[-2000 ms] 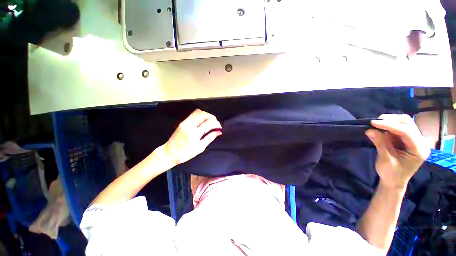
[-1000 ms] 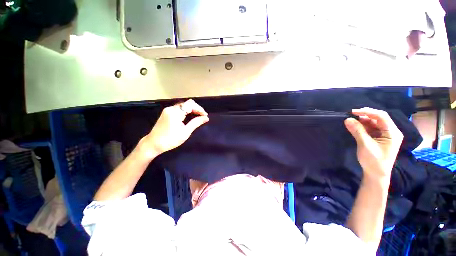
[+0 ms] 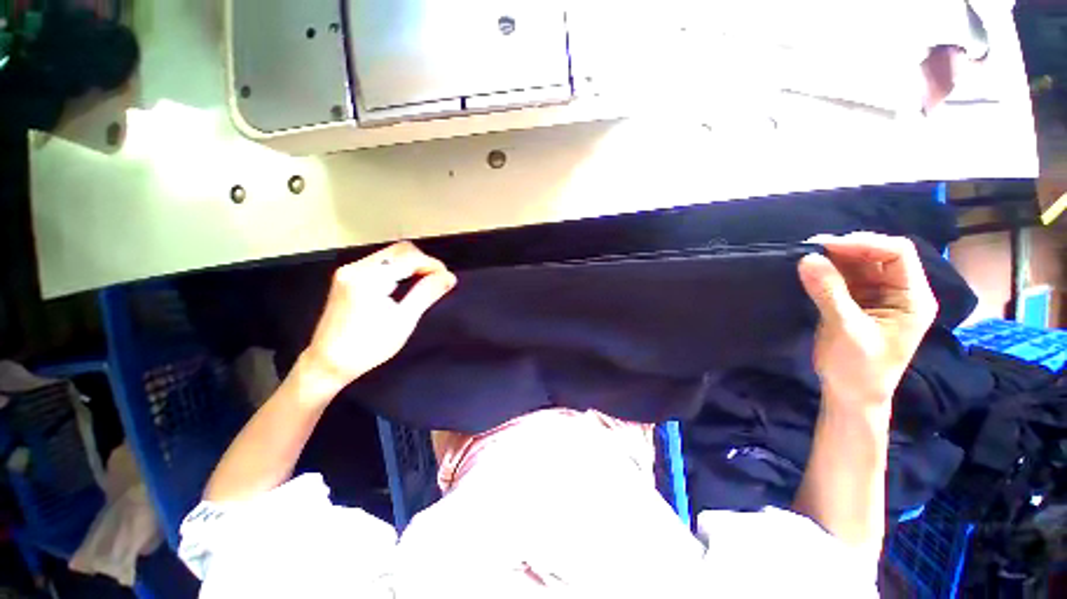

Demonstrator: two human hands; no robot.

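A dark navy garment (image 3: 585,334) hangs over my lap, just in front of the pale table. Its straight upper edge is stretched between my two hands, close to the table's front edge. My left hand (image 3: 380,307) pinches the edge's left end between thumb and fingers. My right hand (image 3: 872,307) pinches its right end, with the other fingers curled. Both hands are bare. The cloth between them is taut at the top and hangs loosely below.
The pale sewing table (image 3: 398,211) spans the top, with flat grey metal plates (image 3: 462,53) and screws set in it. Blue plastic crates (image 3: 176,398) stand at left and right below the table. A heap of dark garments (image 3: 772,439) lies at the right.
The garment edge has risen toward the table and is straighter. My right hand has moved left and up, and my left hand has moved left. The view has shifted slightly.
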